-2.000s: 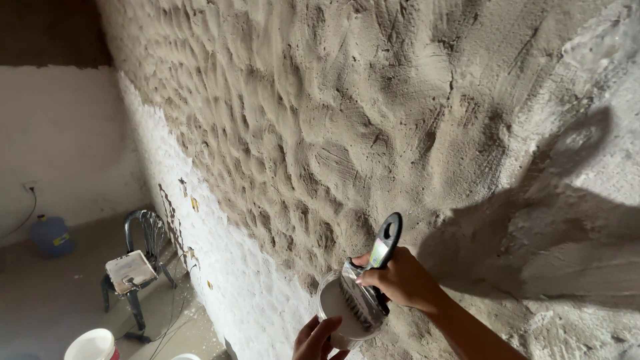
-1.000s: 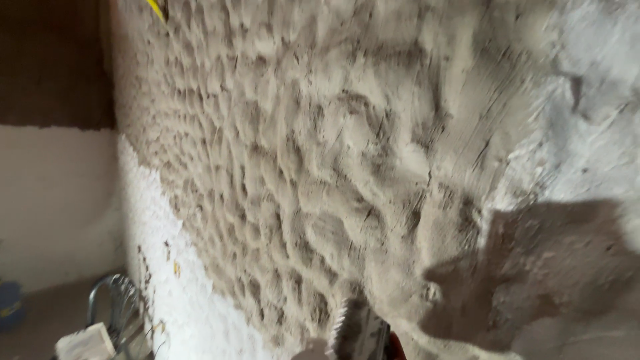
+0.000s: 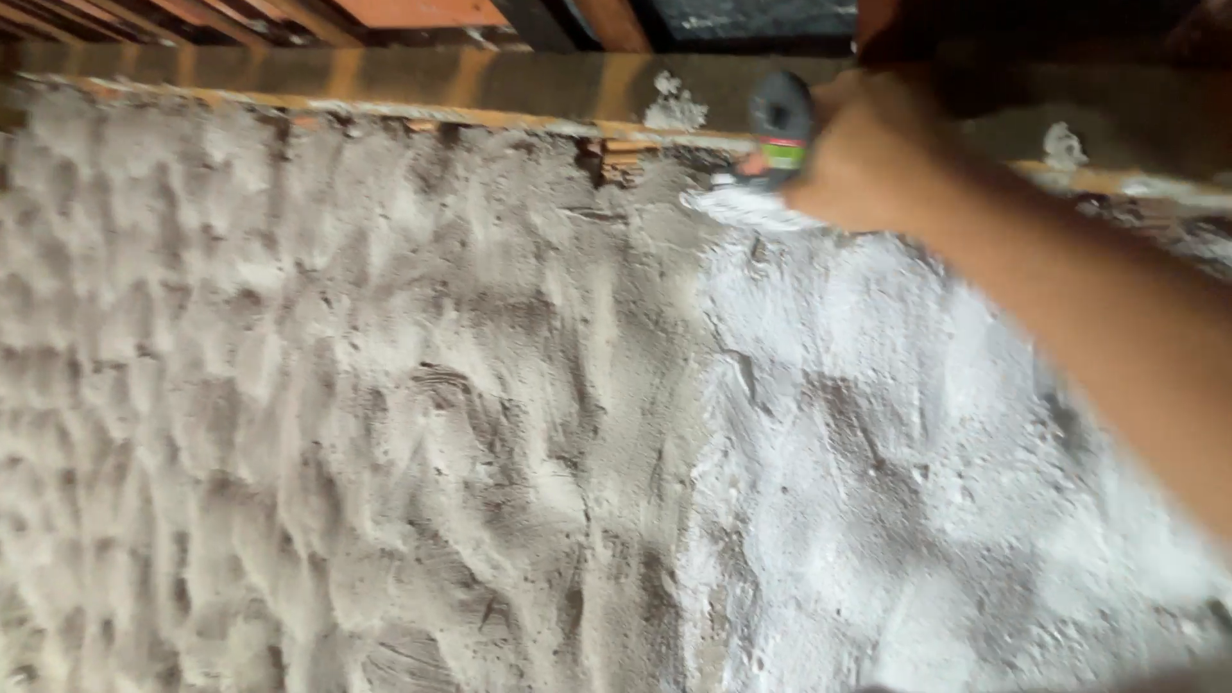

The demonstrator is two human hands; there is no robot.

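Observation:
My right hand (image 3: 847, 149), a little blurred, grips a paintbrush (image 3: 782, 125) with a dark handle and a green band. White paint coats its bristles, which lie against the top of the rough plastered wall (image 3: 433, 385), just below the wooden beam. Under the brush and to the right, the wall carries white paint (image 3: 866, 433); on the left its plaster is bare grey-brown. My left hand is out of view, and so is the white container.
A wooden beam (image 3: 539, 91) runs along the wall's top edge, with white splatters on it. Above it are ceiling slats (image 3: 221, 19) and dark beams. A small gap (image 3: 616, 159) in the plaster shows reddish material.
The view has swung up to the wall's top. My right hand and the brush, at the white container two seconds ago, are now up at the beam. My left hand has left the view.

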